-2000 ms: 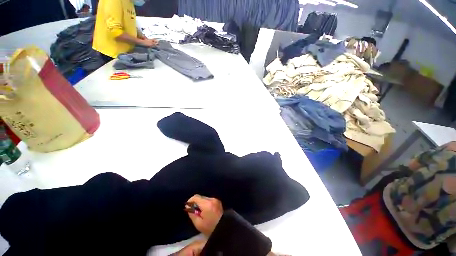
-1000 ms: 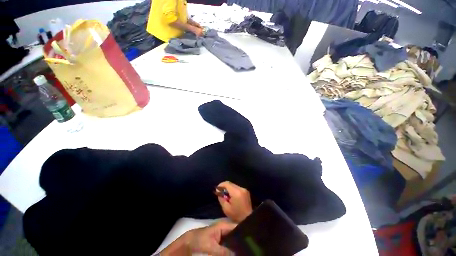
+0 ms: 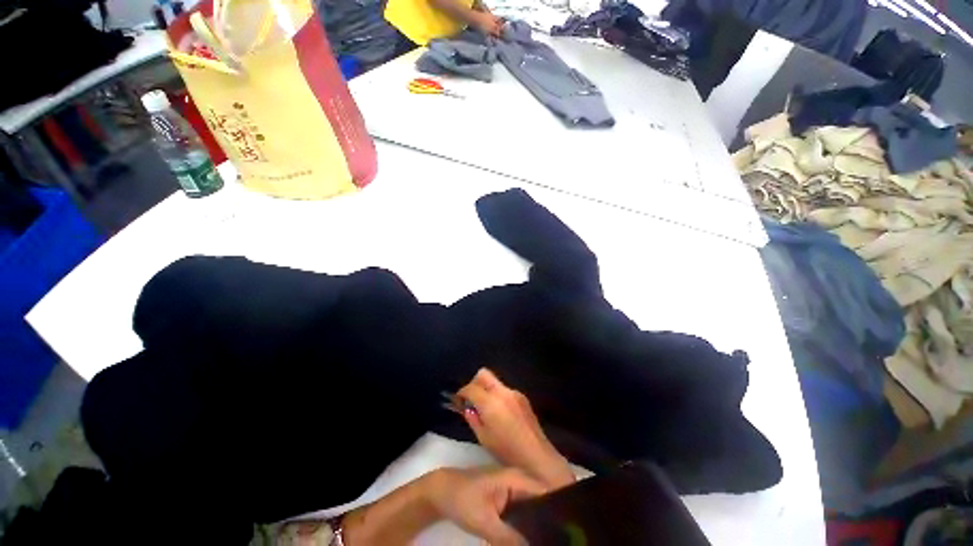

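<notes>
Black trousers [image 3: 288,363] lie heaped across the white table [image 3: 662,240], one end sticking up at the back. My left hand [image 3: 480,501] comes from the lower edge, a band at its wrist, and grips the left side of a dark smartphone [image 3: 608,512], cut off by the bottom edge. A small green patch shows on it. My right hand [image 3: 501,416] is just beyond, over the near part of the trousers, its fingers closed on small thread snips [image 3: 457,402] whose tip points left. Its forearm passes behind the phone.
A yellow and red carrier bag [image 3: 283,117] and a bottle [image 3: 184,149] stand at the back left. Orange scissors [image 3: 430,87] and grey trousers [image 3: 555,80] lie on the far table, with a person's hands. Beige garments [image 3: 854,203] are heaped right, a blue bin [image 3: 48,277] left.
The view has swung left, so table things sit further right. The phone has sunk towards the bottom edge, and more of my left forearm shows. My right hand still holds the snips.
</notes>
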